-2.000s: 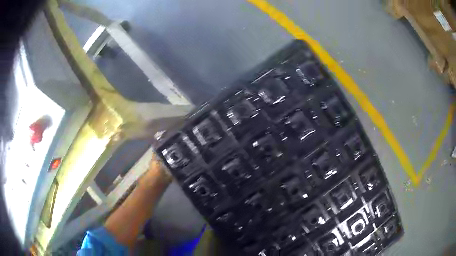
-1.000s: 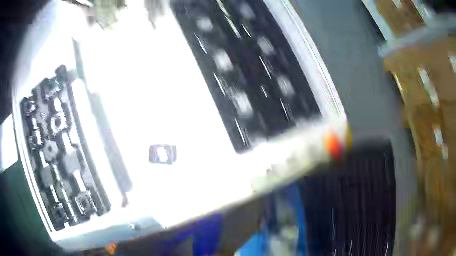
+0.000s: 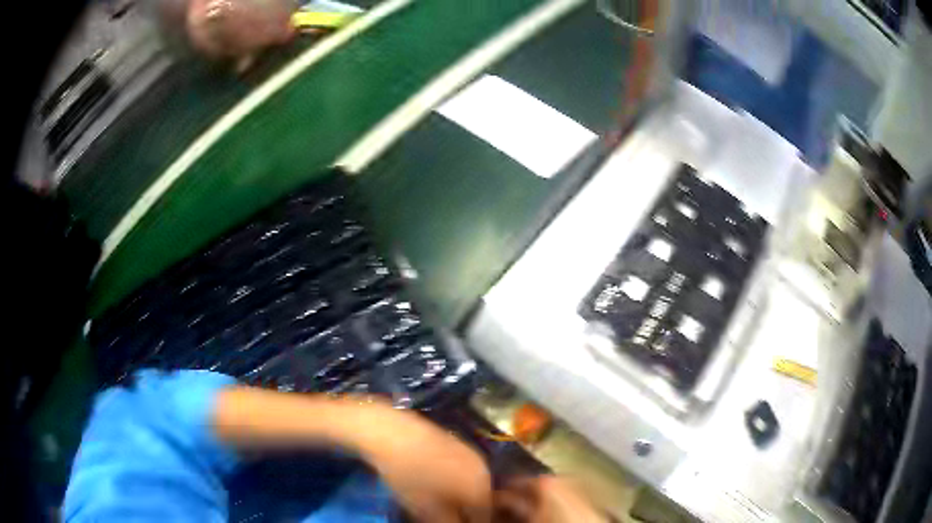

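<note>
My left hand [image 3: 434,475] is at the bottom edge, its bare forearm and blue sleeve crossing in front of a glossy black blister tray [image 3: 255,296] on the green belt. My right hand [image 3: 557,501] is beside it, mostly cut off by the bottom edge. Both hands are blurred, and whether they hold anything cannot be told. A black fixture [image 3: 669,291] with pale square openings lies on the white machine bed. A single black housing [image 3: 761,421] lies on the white machine top.
A white paper sheet [image 3: 521,125] lies on the green belt [image 3: 450,194]. An orange button [image 3: 528,421] is at the machine's near corner, and a round metal button [image 3: 642,447] is on its front edge. A second fixture [image 3: 874,419] is at the right. Another person's hand [image 3: 240,26] is at the top left.
The view has swung from the floor and cartons, across the machine, to the green belt. The tray held earlier is out of view or cannot be matched; both hands now show low.
</note>
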